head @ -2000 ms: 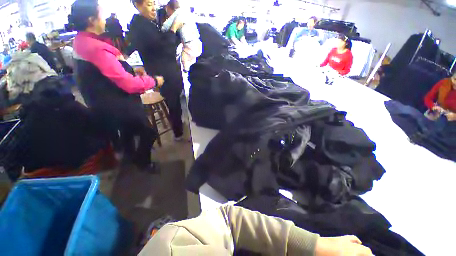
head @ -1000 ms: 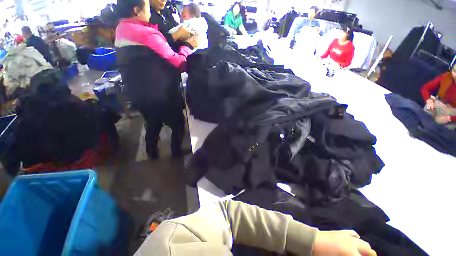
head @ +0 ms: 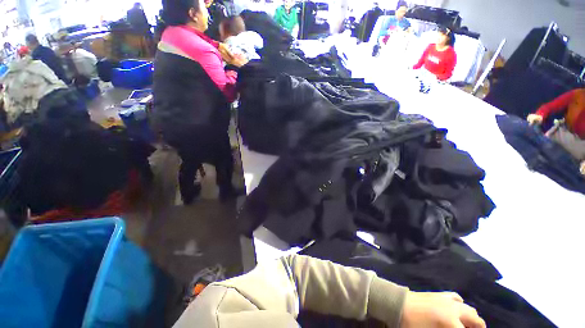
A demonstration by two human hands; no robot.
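My left hand [head: 442, 311], bare below a beige sleeve, is at the bottom edge, right of centre. Its back faces up and its fingers bend down; the lower part is cut off by the edge, so any grip is hidden. It lies over a black garment [head: 478, 269] spread along the near table edge. Beyond it is a heap of black garments [head: 301, 192] with shiny lining [head: 385, 176], small gold dots on a sleeve and a small white label. My right hand is not in view.
A blue bin [head: 109, 269] stands at the lower left. The white table [head: 526, 237] runs away to the back. A person in pink and black [head: 192, 96] stands at its left side near a baby. Other people sit along the far and right sides.
The person in pink and black has moved right towards the table. The person at the right edge has reached over the dark cloth. My left arm has hardly moved.
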